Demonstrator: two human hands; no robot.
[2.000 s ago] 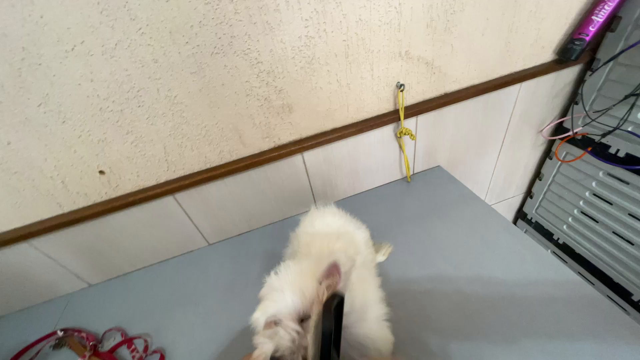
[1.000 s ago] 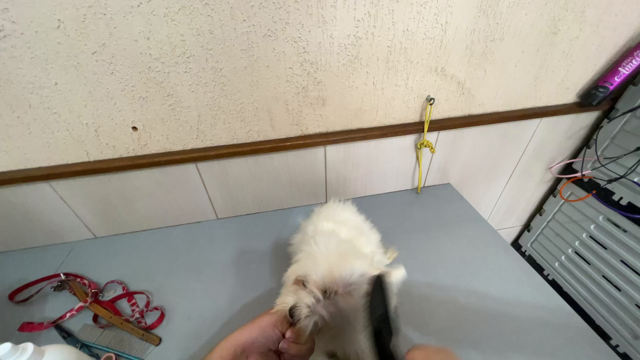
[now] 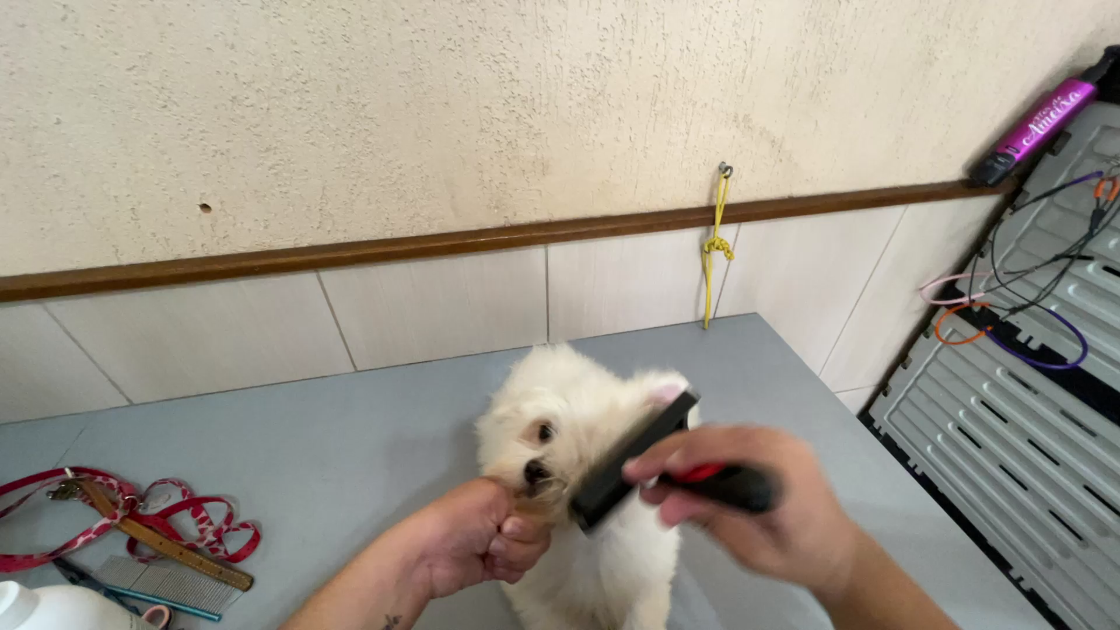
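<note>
A small white fluffy dog (image 3: pixel 569 411) is upright on the grey table (image 3: pixel 350 464), its face toward me. My left hand (image 3: pixel 481 535) is closed on the fur under its chin, beside the muzzle. In my right hand (image 3: pixel 752 503) is a slicker brush (image 3: pixel 634 459) with a black head and a black and red handle; the hand is slightly blurred. The brush head lies along the side of the dog's face, just below the ear on the right. The bristles are hidden from me.
At the lower left lie a red patterned leash (image 3: pixel 197 512), a brown leather collar (image 3: pixel 166 547), a metal grooming comb (image 3: pixel 166 584) and a white bottle (image 3: pixel 66 610). A yellow cord (image 3: pixel 719 249) hangs from a wall hook. Grey plastic crates (image 3: pixel 1006 437) with cords and a purple bottle (image 3: pixel 1046 118) are at the right.
The dog's face has turned up and into view. The brush, upright and blurred a second ago, now slants across the side of its face. My right hand has come further into view.
</note>
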